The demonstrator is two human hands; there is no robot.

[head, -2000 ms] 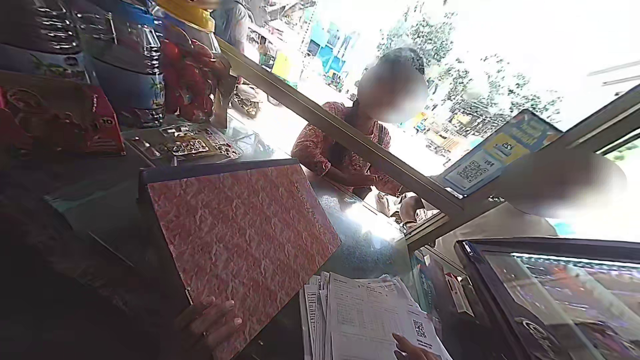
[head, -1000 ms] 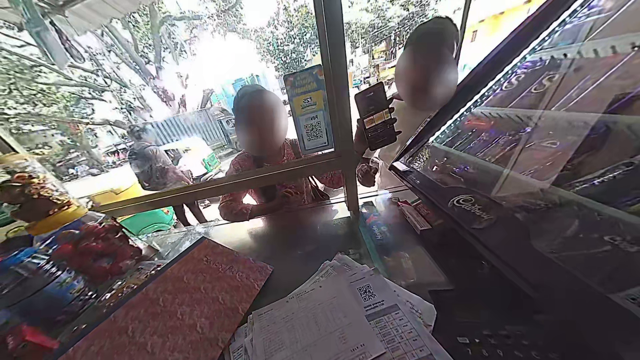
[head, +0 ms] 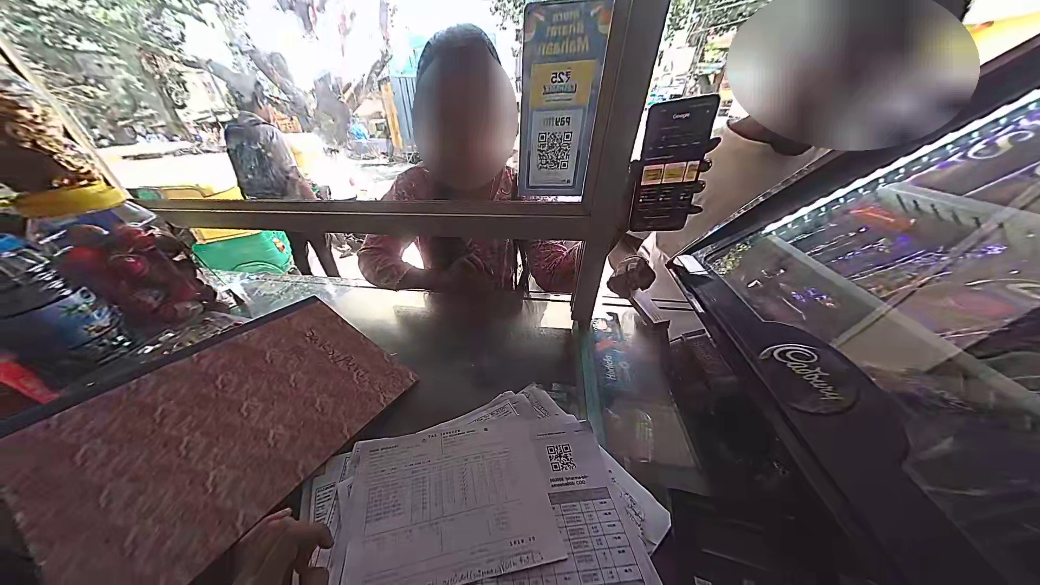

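At the bottom, my left hand [head: 284,548] is between the maroon patterned hardbound book [head: 203,439] and a loose stack of printed papers [head: 455,496]. Its fingers are bent at the left edge of the stack; the palm is hidden, and whether it grips anything cannot be told. Handwriting marks the book's cover, which lies closed and slanted on the glass counter. The papers bear tables and a printed code. My right hand is out of view.
Beyond the framed window, one person leans at the counter [head: 471,325]. Another person holds up a lit phone [head: 673,162] at right. A Cadbury display case [head: 812,374] stands at right, plastic jars [head: 134,268] at left. A printed sign [head: 565,97] hangs on the glass.
The view has turned strongly. My right hand, over the papers two seconds ago, has left view. My left hand, on the book's lower part then, now shows by the papers' left edge.
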